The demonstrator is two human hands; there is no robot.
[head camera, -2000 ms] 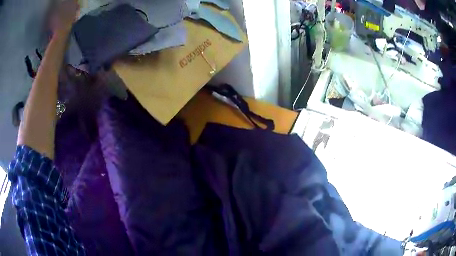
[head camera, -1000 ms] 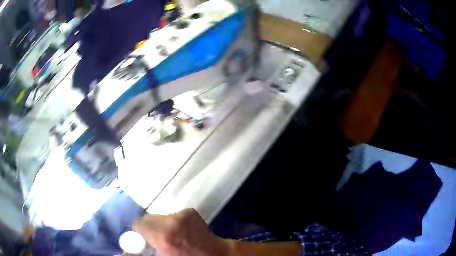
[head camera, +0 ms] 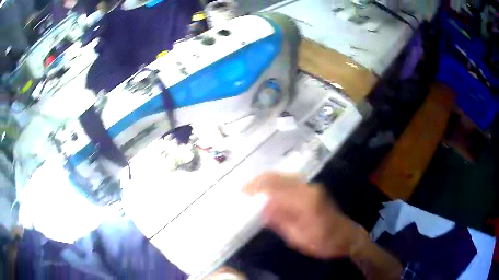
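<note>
My right hand (head camera: 306,216) is blurred over the front edge of the white machine table (head camera: 180,219). A small pale patch shows at its fingertips; I cannot tell whether it is a held item or glare. A bit of skin at the bottom edge, probably my left hand (head camera: 224,275), is almost wholly cut off. The white sewing machine head (head camera: 219,76) with a blue stripe lies across the table. Its needle end at the left is washed out by the lamp. Dark purple cloth (head camera: 93,257) lies at the lower left, bluish under the light.
Purple strips (head camera: 101,136) hang over the machine head. A small red tool (head camera: 220,157) and a pale tangled heap (head camera: 183,156) lie under the arm. A bobbin tray (head camera: 327,114) is at the table's right end. Purple cut pieces (head camera: 437,249) lie on white sheets at the lower right.
My right hand has moved right and up, away from the cloth at the lower left. The view has swung from the lap to the machine table. The white disc by the hand no longer shows clearly.
</note>
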